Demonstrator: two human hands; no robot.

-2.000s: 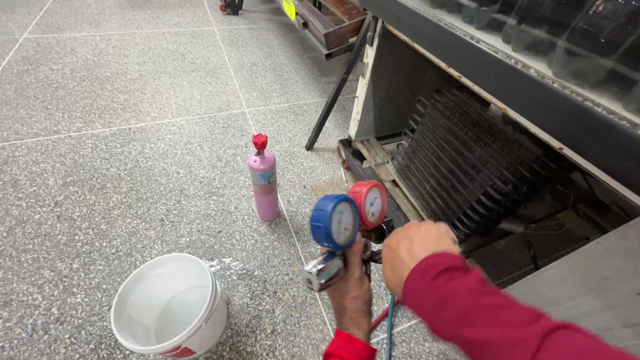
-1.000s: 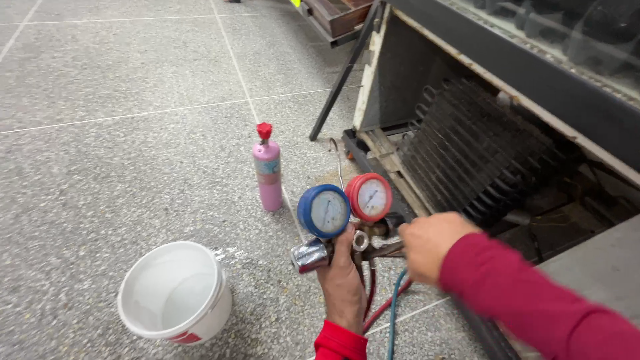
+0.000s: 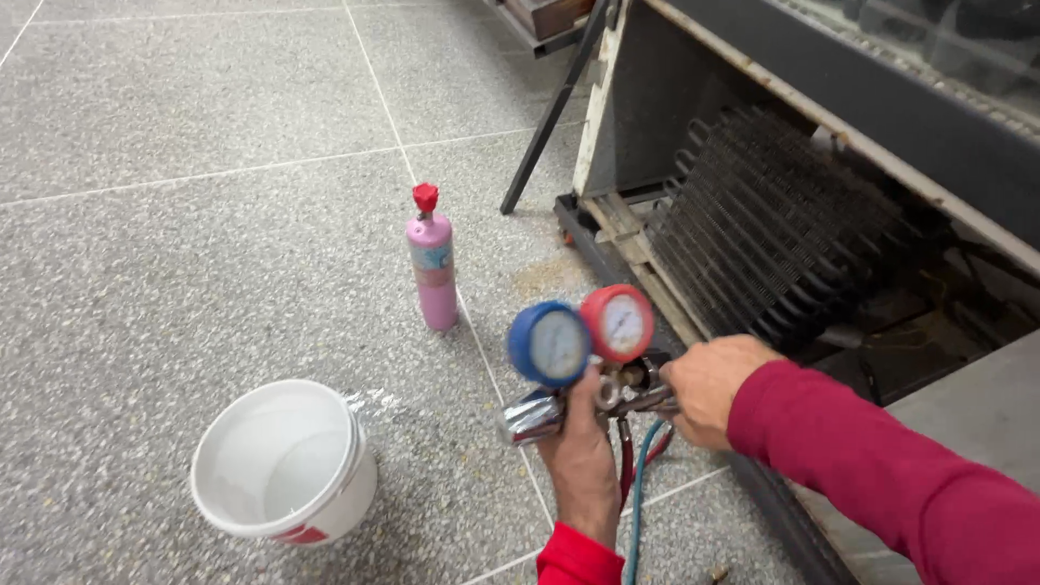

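Note:
A manifold gauge set has a blue gauge (image 3: 550, 344) on the left and a red gauge (image 3: 617, 322) on the right. My left hand (image 3: 581, 467) is closed around the middle of its metal body, thumb up, beside a shiny chrome cylindrical end (image 3: 532, 417). My right hand (image 3: 715, 390) is closed at the manifold's right end; what lies inside its fingers is hidden. A dark red hose (image 3: 626, 463) and a teal hose (image 3: 639, 504) hang below. Beyond the gauges, a pink gas cylinder (image 3: 437, 280) with a red valve knob (image 3: 426, 197) stands upright on the floor.
A white plastic bucket (image 3: 280, 463) stands at lower left on the speckled tile floor. On the right is an opened cabinet with a black finned condenser coil (image 3: 772, 219) and a dark lower frame. A black metal leg (image 3: 552, 114) slants to the floor behind. A small brass fitting (image 3: 718, 574) lies at the bottom edge.
Both hands stay on the gauge set. Between one second ago and now, the gauges have tilted a little. The view has shifted slightly.

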